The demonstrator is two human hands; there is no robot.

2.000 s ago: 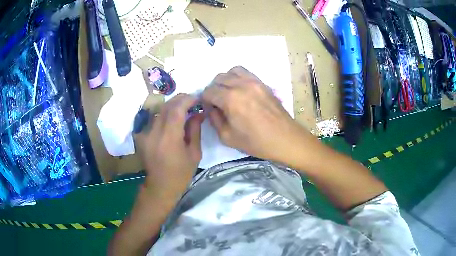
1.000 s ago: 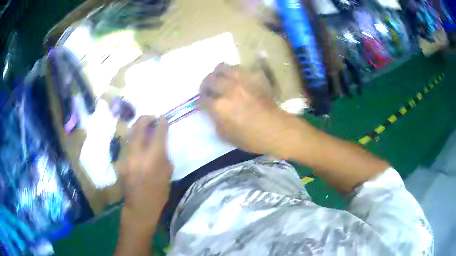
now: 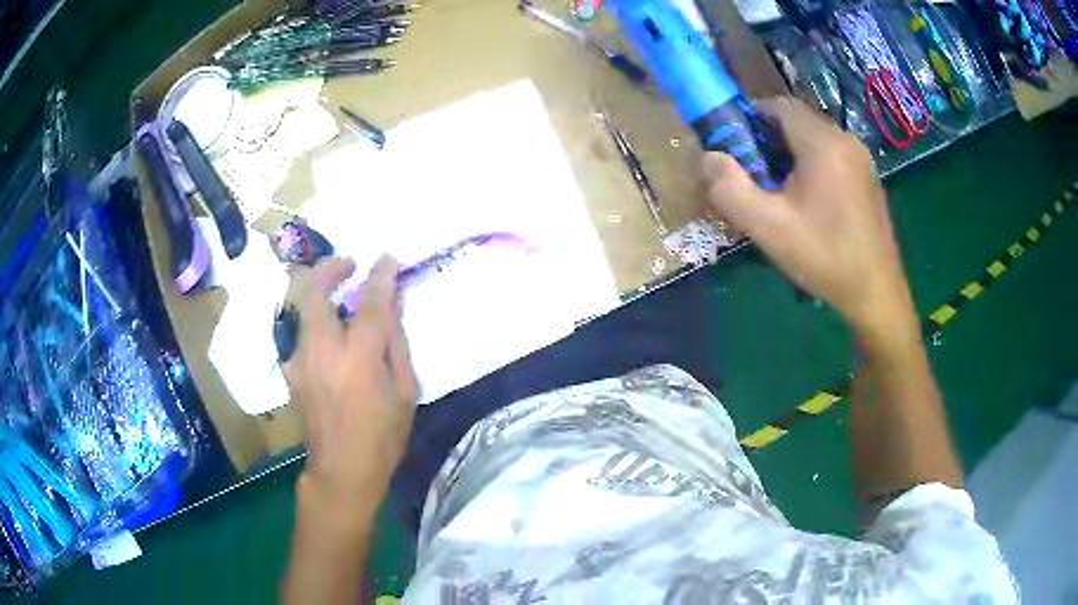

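The pink-purple handle housing (image 3: pixel 455 251) lies on the white paper (image 3: pixel 497 166), slanting up to the right. My left hand (image 3: pixel 352 355) is on its left end, fingers around it, and hides that end. A dark tapered end piece (image 3: pixel 285 332) shows left of my left hand. My right hand (image 3: pixel 804 195) is at the dark lower end of the blue electric screwdriver (image 3: pixel 680 59), thumb and fingers around it. The screwdriver's bit is hidden.
Black-and-purple arms (image 3: pixel 199 213) lie at the left, beside a small pink-and-black part (image 3: pixel 303 242). Stacked circuit boards (image 3: pixel 313 53) and a white ring (image 3: pixel 199 109) are at the top left. Tweezers (image 3: pixel 634 171) and small screws (image 3: pixel 697 242) lie right of the paper. Red-handled scissors (image 3: pixel 895 109) are farther right.
My right hand has left the housing and moved up and right to the electric screwdriver. My left hand stays at the housing, which now lies on the paper. The view has turned.
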